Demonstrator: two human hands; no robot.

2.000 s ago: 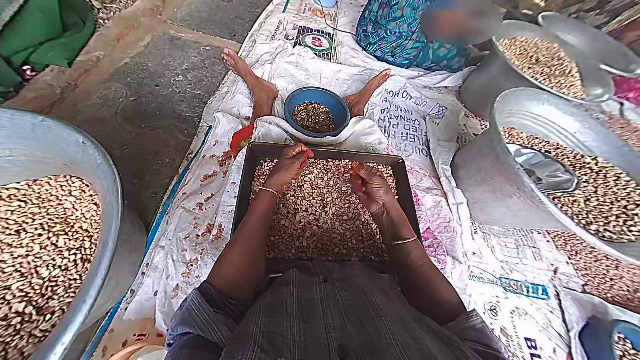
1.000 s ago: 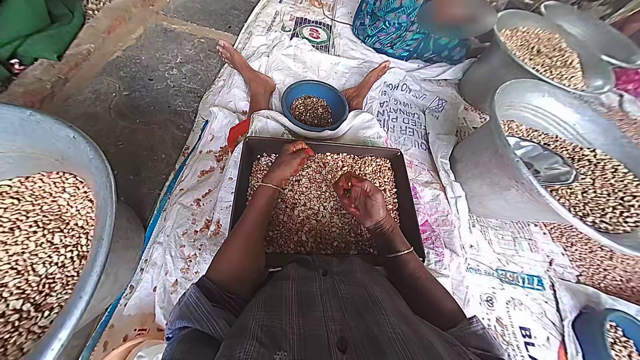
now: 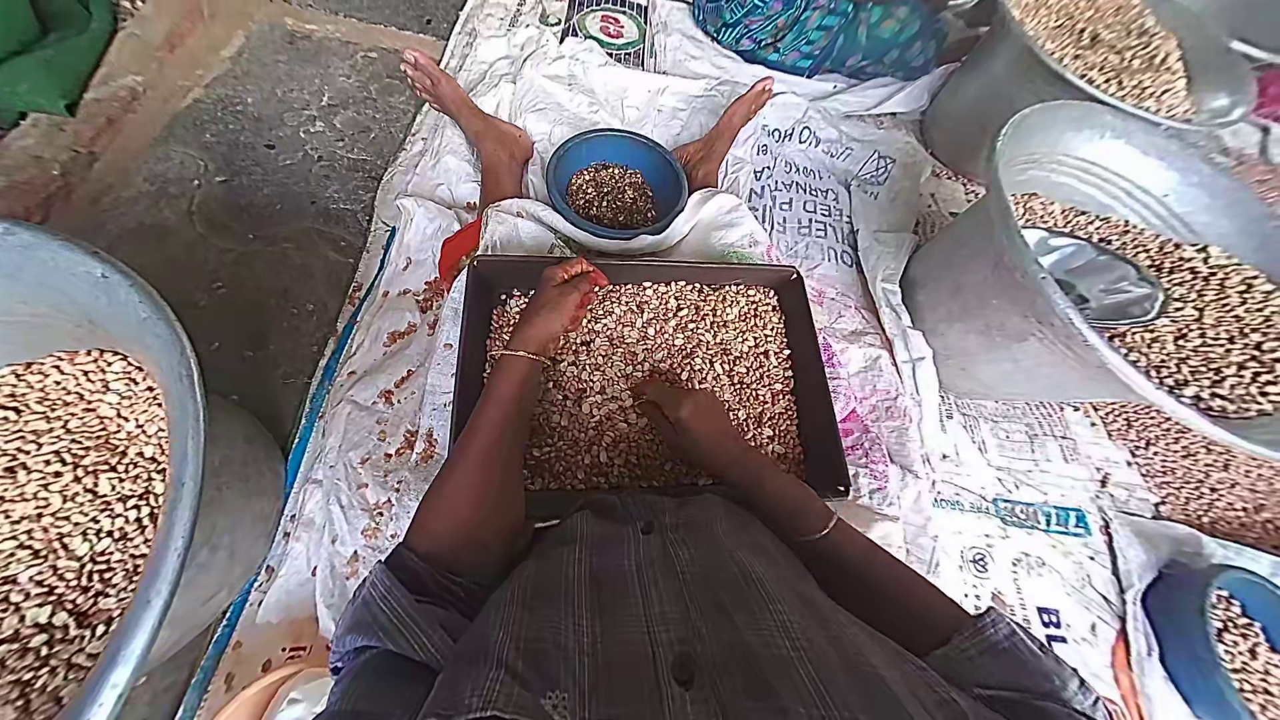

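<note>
A dark rectangular tray (image 3: pixel 822 420) lies in front of my body, filled with a layer of pale and reddish-brown nuts or seeds (image 3: pixel 700 330). Over its upper left part is my left hand (image 3: pixel 562 300), fingers bent together; whether anything is between them cannot be told. My right hand (image 3: pixel 690 415) reaches into the middle of the layer, its fingertips down among the pieces and partly hidden. Just beyond the tray, between two bare feet, a blue plastic bowl (image 3: pixel 567 165) holds a small heap of darker pieces (image 3: pixel 612 195).
A large metal tub (image 3: pixel 185 400) of similar pieces stands at left. More metal tubs (image 3: pixel 960 290) are at right, one with a metal pan (image 3: pixel 1095 280) inside. A blue container (image 3: pixel 1180 620) sits lower right. Printed white sacks (image 3: pixel 830 190) cover the ground. A person's patterned clothing (image 3: pixel 820 35) shows at the top.
My right hand has moved down and to the left, from above the tray's right side into the pieces at its middle. My left hand stays near the tray's upper left.
</note>
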